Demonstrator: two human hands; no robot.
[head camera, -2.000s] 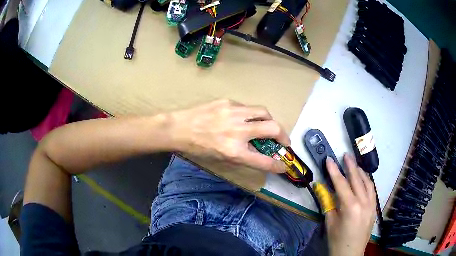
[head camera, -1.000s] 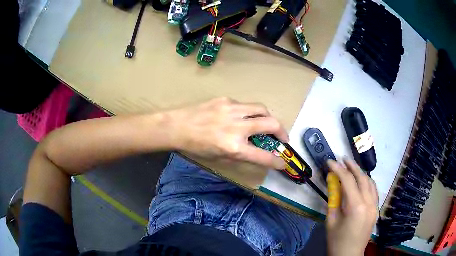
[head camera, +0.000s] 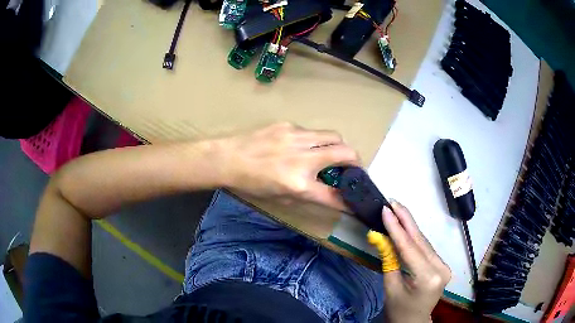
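My left hand (head camera: 290, 165) holds the small device housing; its green circuit board (head camera: 330, 176) shows between thumb and fingers. My right hand (head camera: 415, 268) holds a slim black cover (head camera: 365, 197) by its lower end. The cover lies over the housing and hides the battery and most of the shell; whether the two are seated together cannot be told. A bright yellow ribbed thing (head camera: 384, 251) is at my right thumb, a wrap or a tool grip.
A black unit with a pale label (head camera: 459, 183) and cable lies right of my hands. Black shells (head camera: 277, 24) with wired green boards lie at the back on cardboard (head camera: 208, 94). Stacked black parts (head camera: 482, 60) and dense black rows (head camera: 533, 195) are at right.
My right hand has picked up the slim cover from the white surface, turned it over and moved it left onto the housing. My left hand has stayed nearly still.
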